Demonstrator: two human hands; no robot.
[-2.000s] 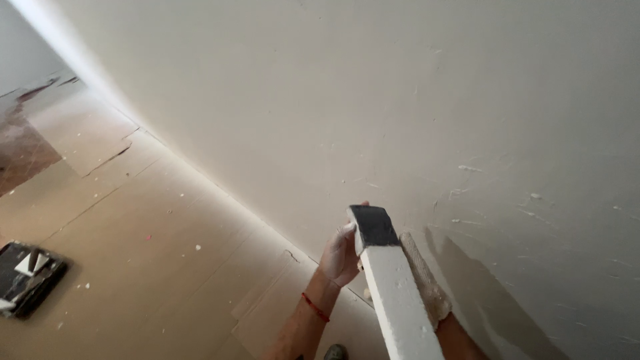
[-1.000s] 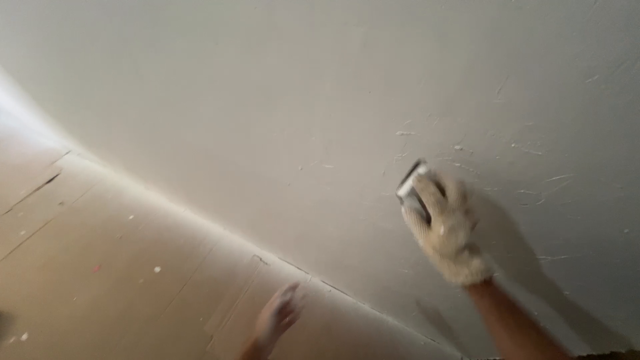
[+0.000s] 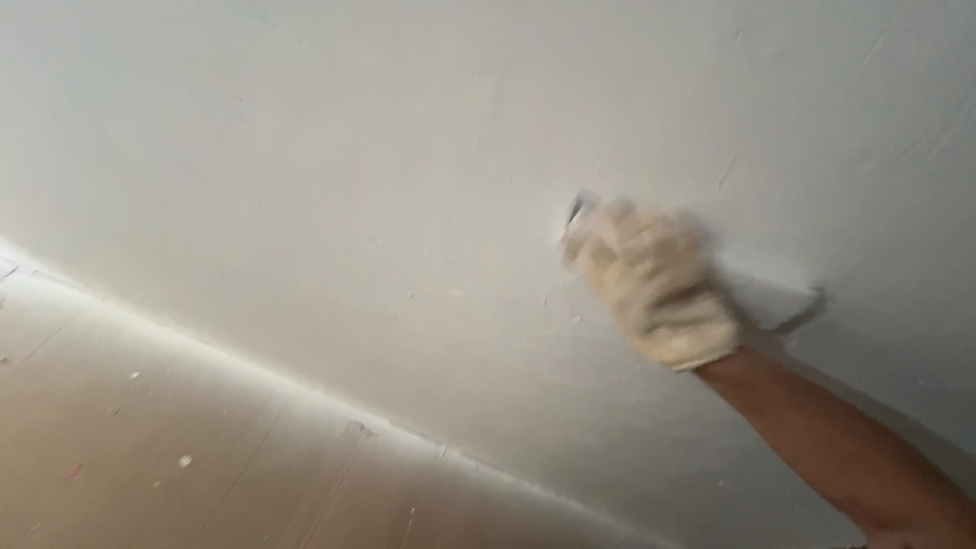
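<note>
My right hand (image 3: 648,282), in an off-white work glove, is closed around a white sanding block (image 3: 581,217) with a dark face. Only one end of the block shows past the fingers; the rest lies hidden under the glove, and motion blurs both. The block is against the pale plastered wall (image 3: 381,175), or very near it. A dark edge, perhaps the block's far end or a shadow, shows right of the wrist. Fine ridges and small marks dot the wall around the hand. My left hand is out of the picture.
Brown sheet covering (image 3: 229,457), spotted with white specks, lies over the floor at the lower left. A brightly lit line, running diagonally from the left edge to the bottom, marks where floor and wall meet.
Two seconds ago both hands were at the long white block. The gloved right hand then moved it onto the wall area, while the bare left hand came away and has since left the view.
</note>
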